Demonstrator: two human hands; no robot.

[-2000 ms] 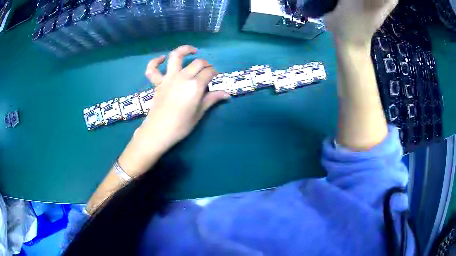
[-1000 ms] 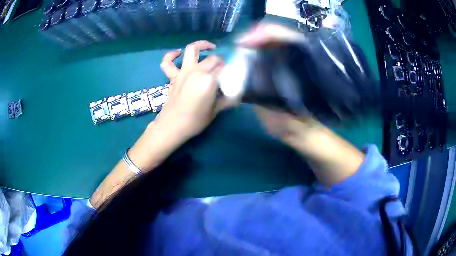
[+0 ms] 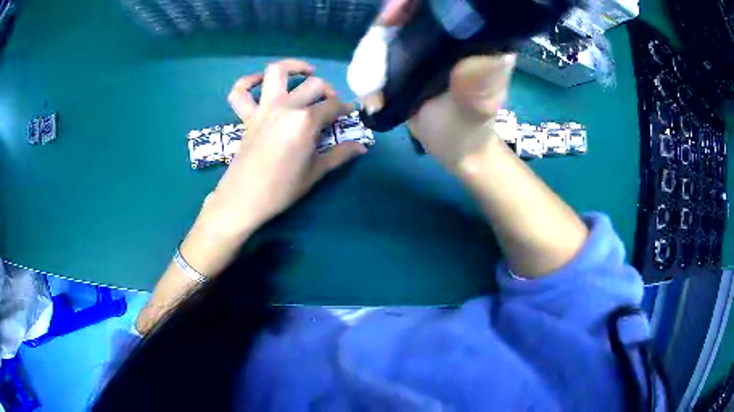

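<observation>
A strip of small silvery-white square modules (image 3: 207, 147) lies on the green mat, partly hidden under my hands. My left hand (image 3: 286, 133) lies over the strip, with thumb and forefinger on either side of a module (image 3: 352, 129). My right hand (image 3: 463, 100) grips a thick black electric screwdriver (image 3: 418, 64), tilted, its lower end close to that module. The bit is not clearly visible. A white covering shows on a fingertip of my right hand. More modules (image 3: 554, 139) lie to the right, beyond my right wrist.
A black component tray (image 3: 672, 181) with pocketed parts lies at right. A white screw feeder (image 3: 563, 60) stands at back right. Stacked clear trays (image 3: 265, 18) stand at the back. A small dark part (image 3: 43, 129) lies on the mat (image 3: 121, 209) at far left.
My right hand brought the screwdriver from the feeder side over to the strip by my left hand. The modules right of my left hand now show a gap. The camera view has shifted.
</observation>
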